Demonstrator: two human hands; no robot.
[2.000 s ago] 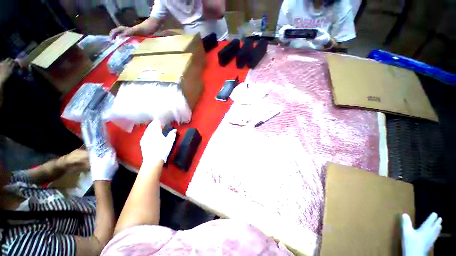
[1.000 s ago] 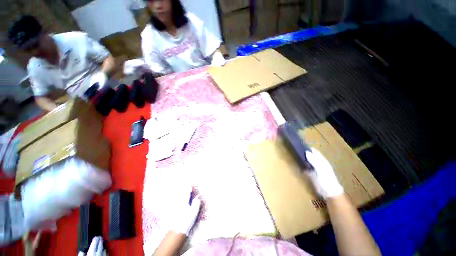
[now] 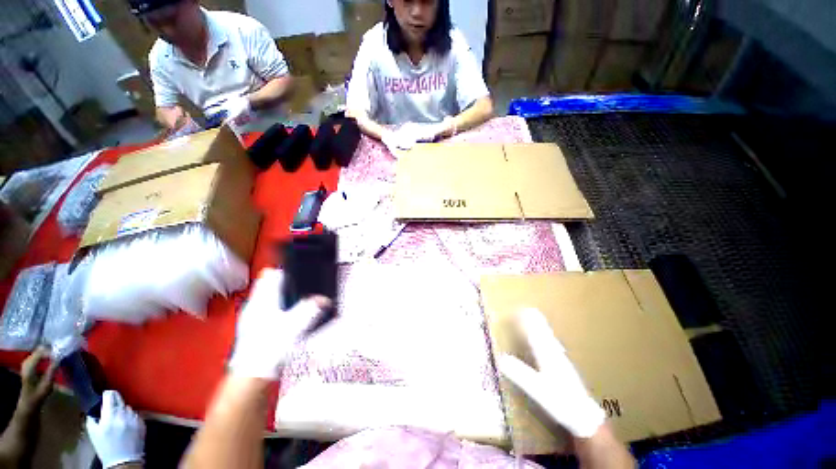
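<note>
My left hand (image 3: 266, 330), in a white glove with a bare thumb tip, holds a dark part (image 3: 310, 275) upright over the seam of the red cover and the pink padding. My right hand (image 3: 550, 371), gloved and a little blurred, is over the near cardboard sheet (image 3: 632, 339) with its fingers apart and nothing in it. Two more dark parts (image 3: 687, 291) lie on the conveyor beside that sheet.
A carton (image 3: 170, 197) with white bags (image 3: 156, 275) is at left. Several dark parts (image 3: 293, 147) stand at the back. A phone (image 3: 308, 211), a pen (image 3: 390, 240) and another cardboard sheet (image 3: 486, 183) lie mid-table. Two people face me; gloved hands (image 3: 115, 430) show lower left.
My left hand has risen and now holds a dark part. My right hand has let go of the part it held over the cardboard. The two dark parts on the near red cover are gone.
</note>
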